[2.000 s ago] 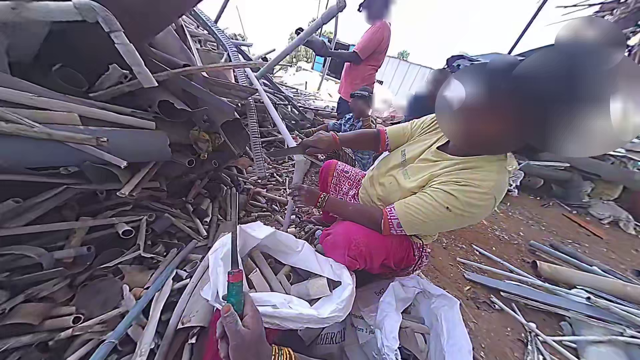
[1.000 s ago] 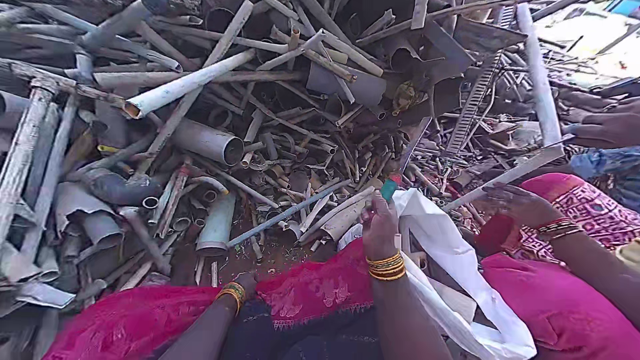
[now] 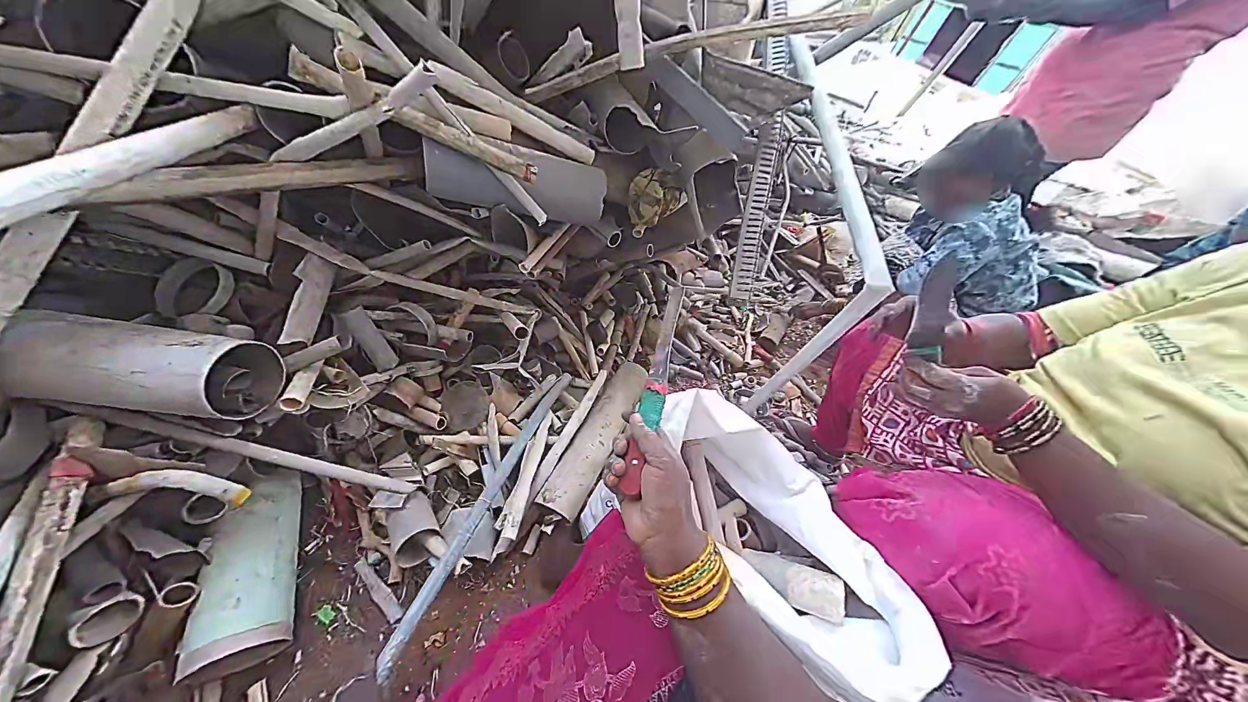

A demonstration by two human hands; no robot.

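Observation:
My right hand [image 3: 655, 492], with yellow bangles at its wrist, grips the green and red handle [image 3: 645, 429] of a long-bladed tool. Its narrow metal blade [image 3: 669, 331] points away from me, over the heap of pipe pieces. Just right of the hand, an open white sack [image 3: 848, 624] holds cut pipe pieces [image 3: 799, 585]. A wide, dirty pipe piece [image 3: 595, 448] lies left of the tool, and a thin blue-grey pipe [image 3: 468, 531] slants beside it. My left hand is out of view.
A tangled heap of plastic pipes [image 3: 517, 175] rises in front and left. A large grey pipe [image 3: 136, 366] lies at the left. A co-worker in a yellow top [image 3: 1150, 380] sits close on the right, holding a blade [image 3: 936, 297] and a bent pale pipe [image 3: 843, 166]. Another person [image 3: 975, 234] sits behind.
My left hand, seen near the ground one second ago, has left the view. My right hand still holds the tool. The view has swung back to the right since then.

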